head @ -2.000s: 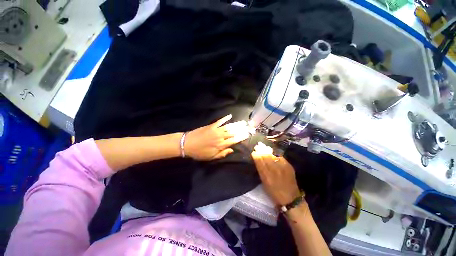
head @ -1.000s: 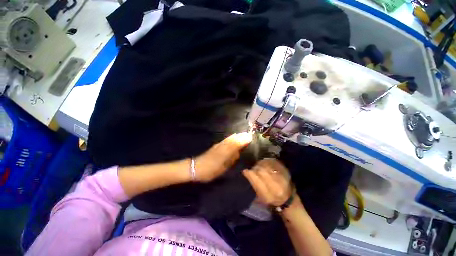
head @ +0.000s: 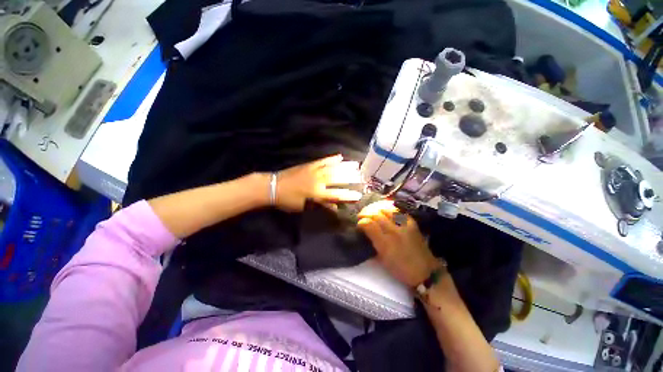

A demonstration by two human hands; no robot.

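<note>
A large black fabric garment piece [head: 240, 94] spreads over the table and down toward the lap. My left hand [head: 316, 183] lies flat on it, fingers spread, left of the lit needle area. My right hand [head: 398, 243] is just in front of the needle, its fingertips bent down on the cloth edge; whether they pinch it is unclear. The white sewing machine [head: 472, 138] stands at the right with its head over the cloth. Glare and the head hide the needle and presser foot. A small black flap [head: 331, 240] lies between the hands.
The white table edge [head: 349, 287] shows below the hands. A yellow scissors handle [head: 522, 296] lies right of the cloth. A second machine [head: 43, 58] is at upper left, a blue crate [head: 36, 225] at left, and a pale bin [head: 596, 80] behind the machine.
Since one second ago, my left hand has moved up and flattened with fingers spread. My right hand has moved up toward the needle. The cloth has shifted, showing the table edge.
</note>
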